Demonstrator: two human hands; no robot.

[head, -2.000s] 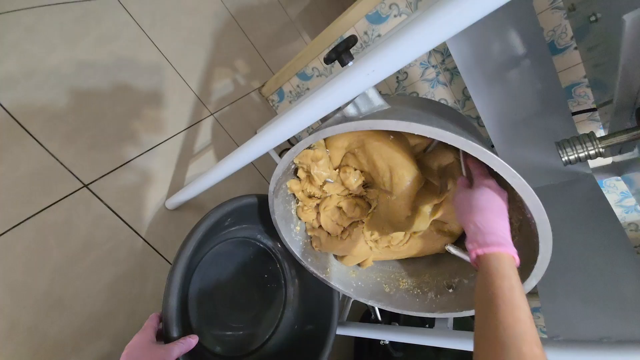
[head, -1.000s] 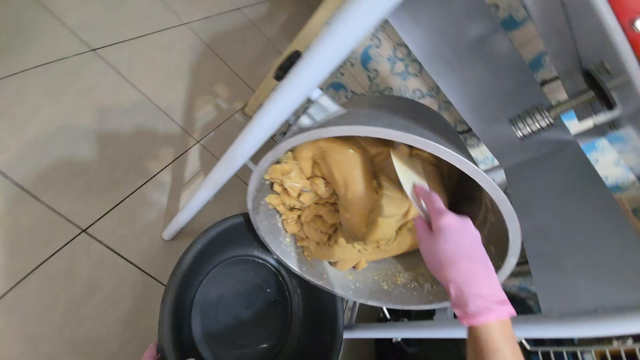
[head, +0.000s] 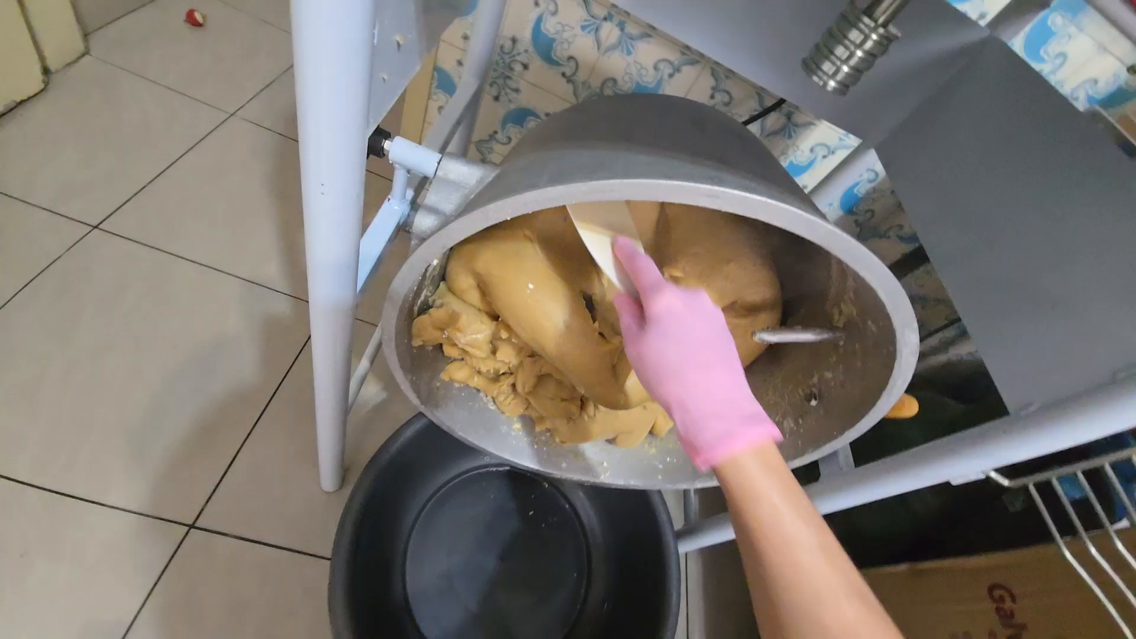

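Observation:
A tilted metal mixer bowl (head: 648, 191) holds a large mass of tan dough (head: 532, 293), with torn lumps at its lower left. My right hand (head: 688, 355), in a pink glove, reaches into the bowl and grips a white plastic scraper (head: 603, 240); its blade lies against the dough. A metal rod (head: 796, 335) sticks out of the dough to the right of my hand. Beneath the bowl's lower lip is a black plastic tub (head: 355, 550) with a few specks inside. My left hand is out of view.
A pale metal leg (head: 333, 266) of the stand rises left of the bowl. A ridged metal shaft (head: 850, 49) hangs at upper right. A metal rail (head: 967, 439), a wire rack (head: 1065, 524) and a cardboard box (head: 958, 595) lie at lower right.
My right hand was deep at the bowl's right side and now holds the scraper nearer the middle. My left hand has gone from the tub's rim out of view. The view has turned.

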